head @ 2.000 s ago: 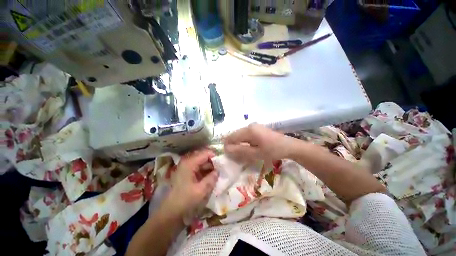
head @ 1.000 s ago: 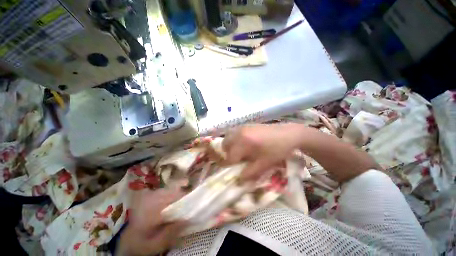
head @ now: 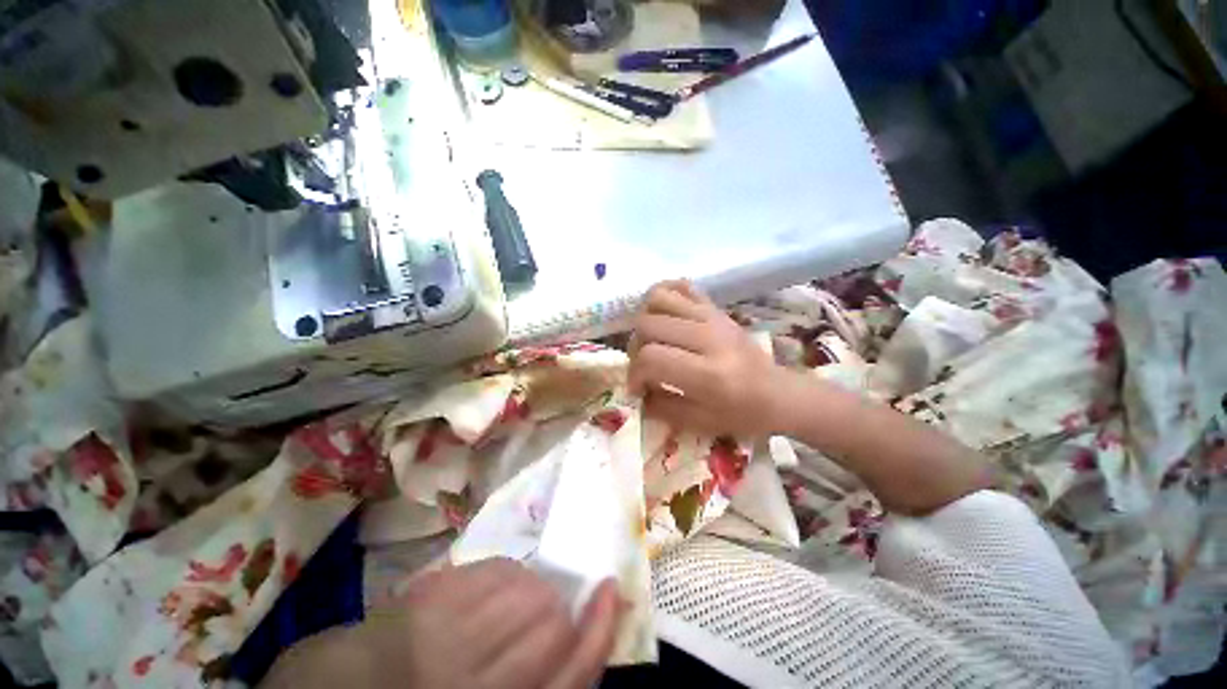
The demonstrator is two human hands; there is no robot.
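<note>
A cream floral garment piece (head: 572, 491) lies across the lap, with a folded edge stretched between both hands. My right hand (head: 693, 353) grips its upper end at the table's front edge, fingers curled closed. My left hand (head: 518, 626) pinches its lower end near the bottom of the view, thumb on the cloth. The left hand is slightly blurred. The cloth is in front of the sewing machine bed (head: 202, 303), away from the needle plate (head: 323, 276).
The machine head (head: 162, 94) is at upper left. A dark-handled tool (head: 506, 229) lies beside the bed. Slim dark tools (head: 677, 59) and a red-brown stick (head: 747, 67) lie at the back on beige cloth (head: 686, 128). More floral fabric (head: 1009, 343) is heaped at right.
The cloth was bunched and blurred; now an edge is drawn straight between the hands. My left hand has moved right and my right hand up a little. The view has shifted.
</note>
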